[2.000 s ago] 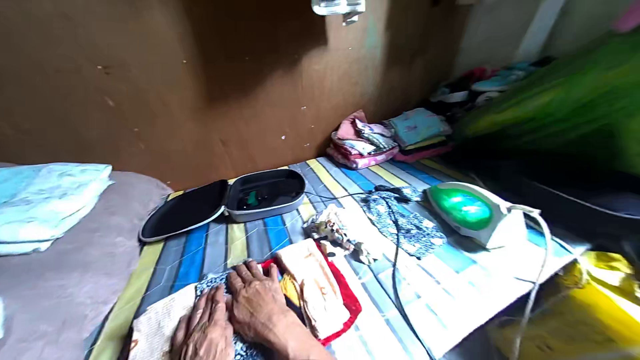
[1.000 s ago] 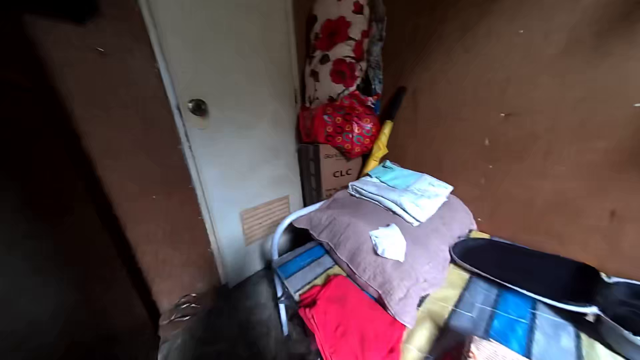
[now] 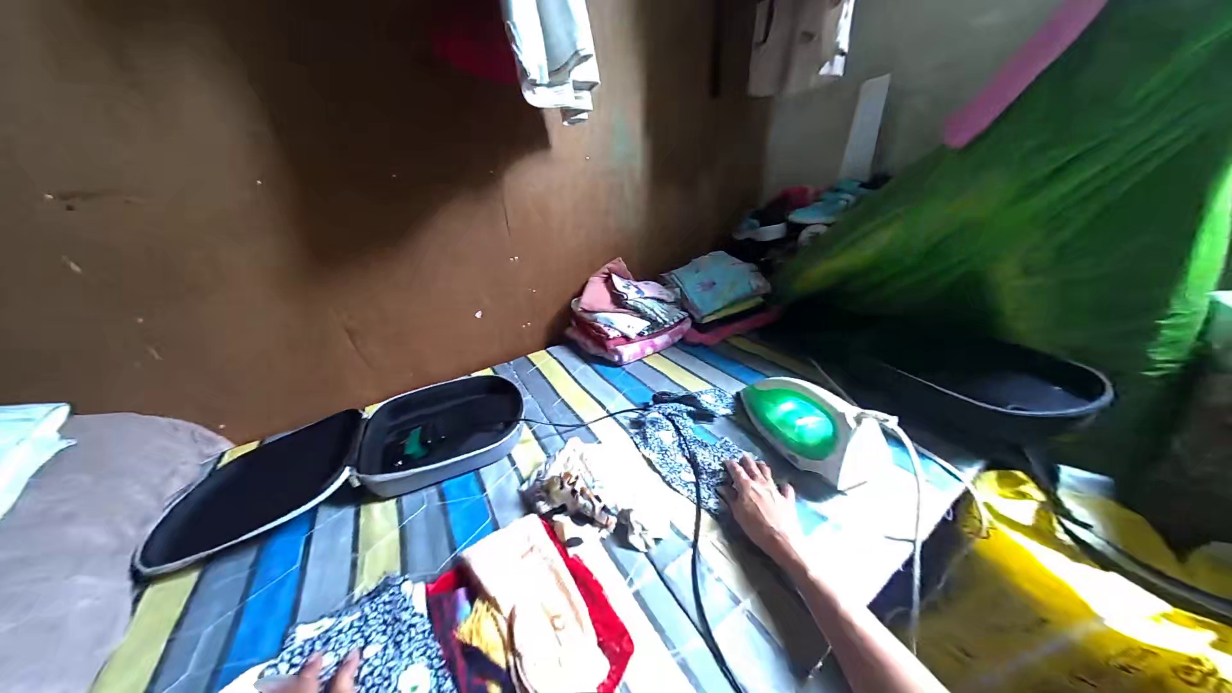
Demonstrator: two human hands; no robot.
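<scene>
My right hand [image 3: 760,500] lies with its fingers on a blue-and-white patterned cloth [image 3: 674,443], just left of a clothes iron [image 3: 808,428] with a green, translucent body. A black cable [image 3: 695,539] crosses that cloth and runs toward the near edge. At the bottom left, my left hand [image 3: 322,674] is partly cut off by the frame, its fingertips on another blue-and-white patterned cloth [image 3: 371,626]. Beside it lie a folded cream cloth [image 3: 539,597] and a red cloth [image 3: 604,616]. A crumpled patterned cloth [image 3: 575,489] sits between the hands.
An open black-lined case [image 3: 443,479] lies on the striped sheet [image 3: 472,505], left of centre. Folded clothes [image 3: 630,318] stand against the wall. A mauve pillow [image 3: 87,510] is at the left. Green netting [image 3: 1049,202], a black basin [image 3: 1001,385] and yellow plastic [image 3: 1049,597] occupy the right.
Two seconds ago both hands lay together on the cloths at the bottom; now my right hand is on the patterned cloth by the iron. The view swung left to the door and back.
</scene>
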